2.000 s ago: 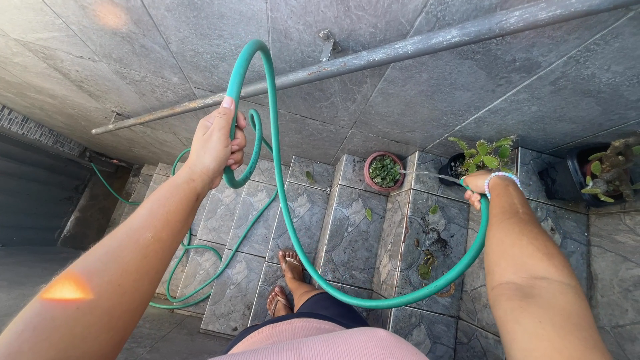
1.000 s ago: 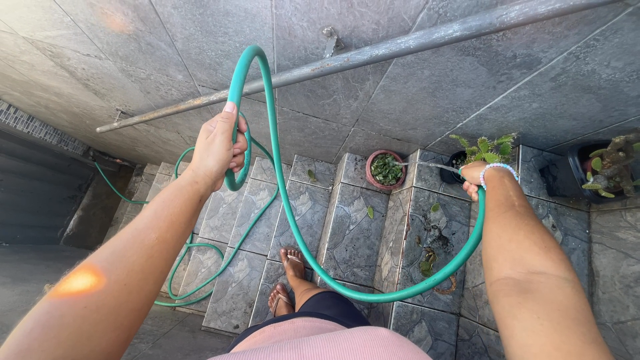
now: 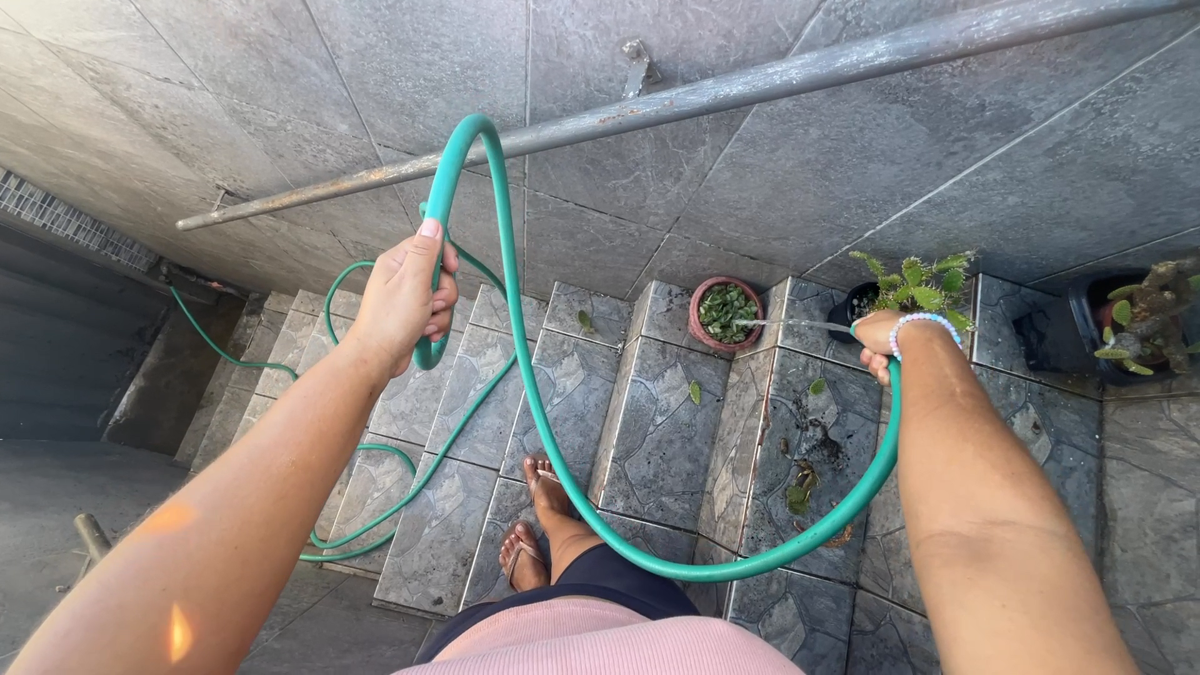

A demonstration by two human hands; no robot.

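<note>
A green garden hose [image 3: 562, 459] hangs in a long loop between my hands. My left hand [image 3: 409, 298] grips it where it arches up in front of the metal handrail. Near the hose's end, my right hand [image 3: 874, 342], with a beaded bracelet [image 3: 923, 323] at its wrist, is closed around it. Water [image 3: 797, 323] streams leftward from the hose end into a round reddish pot [image 3: 697, 317] of small green leaves [image 3: 728, 311]. Just behind my right hand, a cactus [image 3: 923, 284] stands in a dark pot [image 3: 851, 302], partly hidden by the hand.
My sandaled feet [image 3: 525, 553] stand on tiled stairs [image 3: 572, 389]. A metal handrail [image 3: 712, 101] crosses the tiled wall. More hose [image 3: 412, 487] trails over the steps at left. Soil and fallen cactus pieces [image 3: 802, 487] lie on a step. A dark planter [image 3: 1059, 333] with another cactus is at right.
The water stream, seen two seconds ago and not plain one second ago, plainly reaches the round pot now. Both hands have kept their hold on the hose.
</note>
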